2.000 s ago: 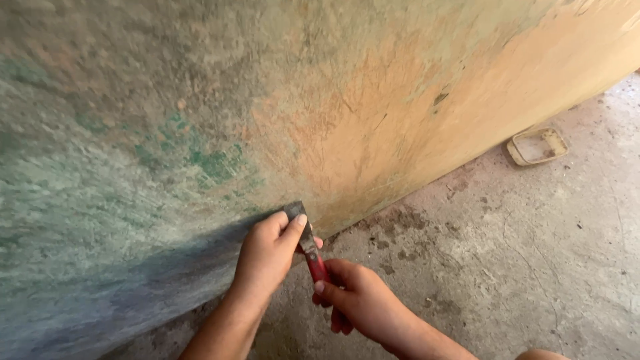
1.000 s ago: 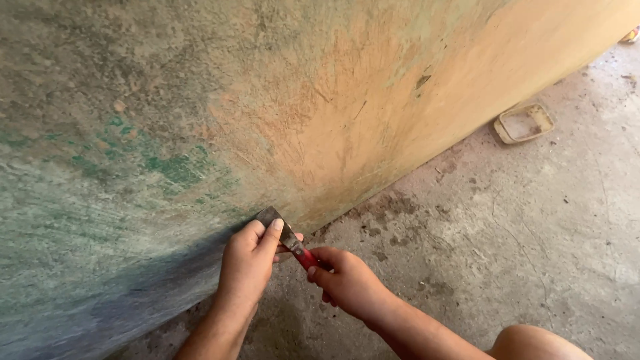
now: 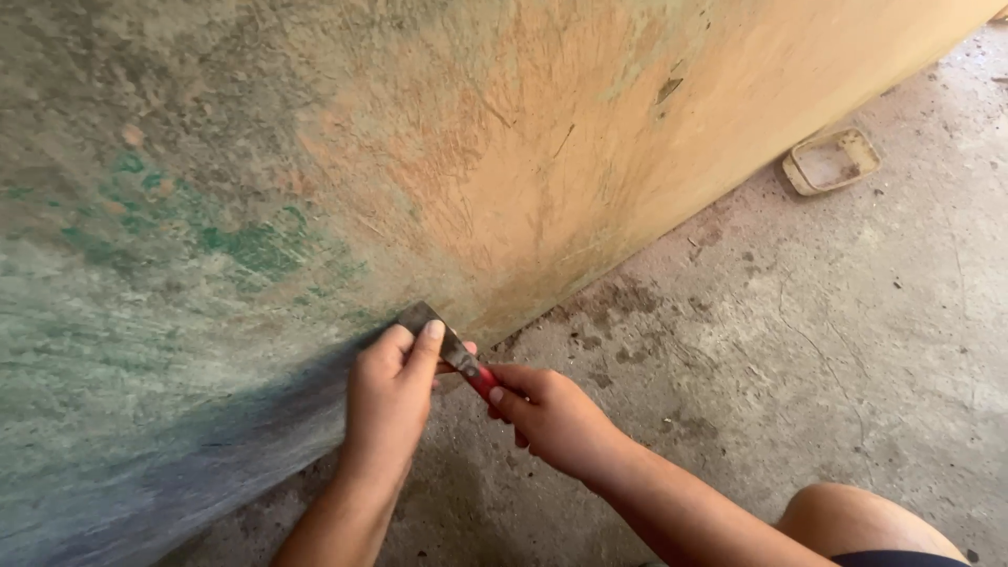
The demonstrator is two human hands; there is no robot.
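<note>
A scraper with a metal blade and a red handle is held in both hands, low beside the painted wall. My right hand grips the red handle. My left hand pinches the blade, its thumb lying flat on the metal and its other fingers mostly hidden behind. The blade's front edge points up and left, at the wall's surface; whether it touches cannot be told. Around it the wall shows scratched orange, green and grey-blue patches.
An open rectangular plastic container stands on the concrete floor against the wall's foot at the right. Dark crumbs and stains lie along the wall's base. My bent knee is at the lower right.
The scraper has tilted, its blade turning further left than two seconds ago, with both hands still on it. More of my knee has come into view.
</note>
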